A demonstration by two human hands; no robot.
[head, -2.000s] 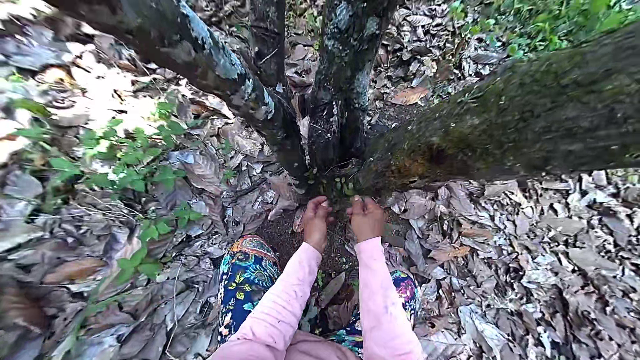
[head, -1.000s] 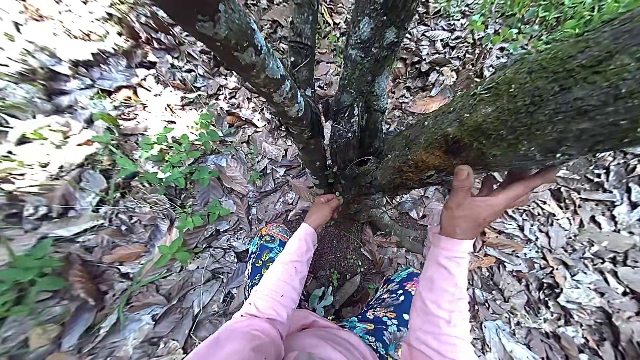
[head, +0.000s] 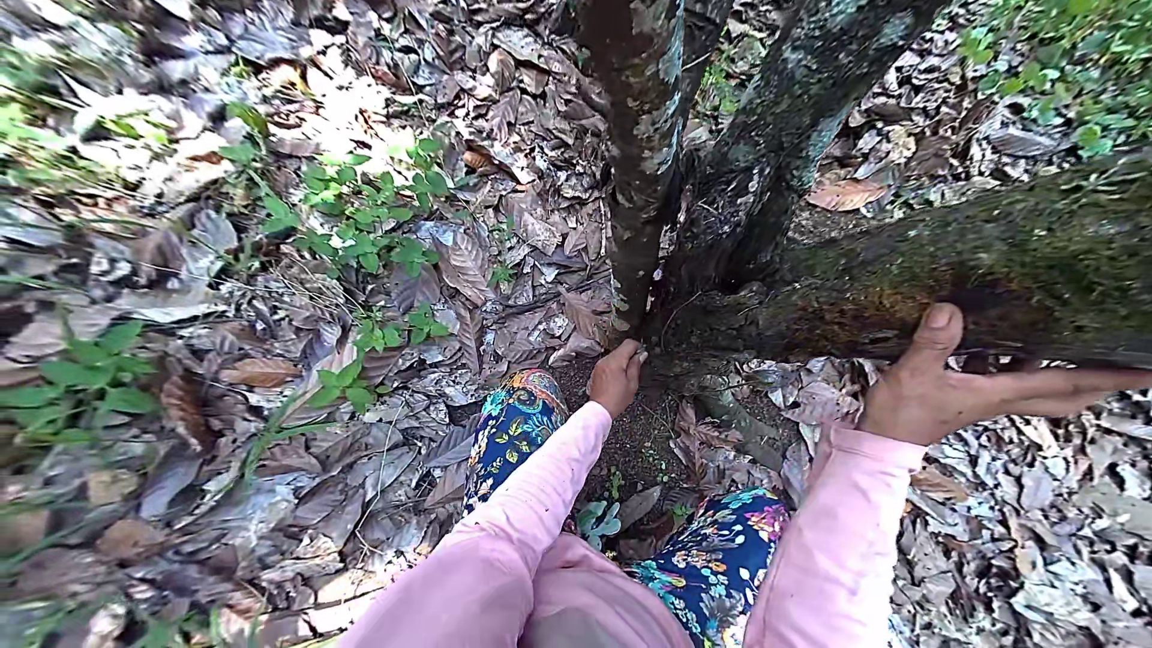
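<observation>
A thick mossy tree trunk (head: 972, 261) leans out to the right from the base shared with several upright stems (head: 639, 153). Against the underside of this trunk rests my right hand (head: 945, 382), its thumb up on the bark and its fingers stretched to the right. My left hand (head: 617, 376) is at the foot of the left stem, with fingers curled and fingertips pinched together near the bark. Whether something small is between those fingertips cannot be told.
Dry leaf litter (head: 504, 261) covers the ground all around. Low green plants (head: 369, 216) grow to the left, and more greenery (head: 1080, 72) stands at the upper right. My knees in flowered cloth (head: 720, 558) are close below the tree base, over dark soil (head: 639, 441).
Two seconds ago both hands were close together at the tree base. My right hand has moved right to the leaning trunk and its fingers have spread. My left hand stays near the base.
</observation>
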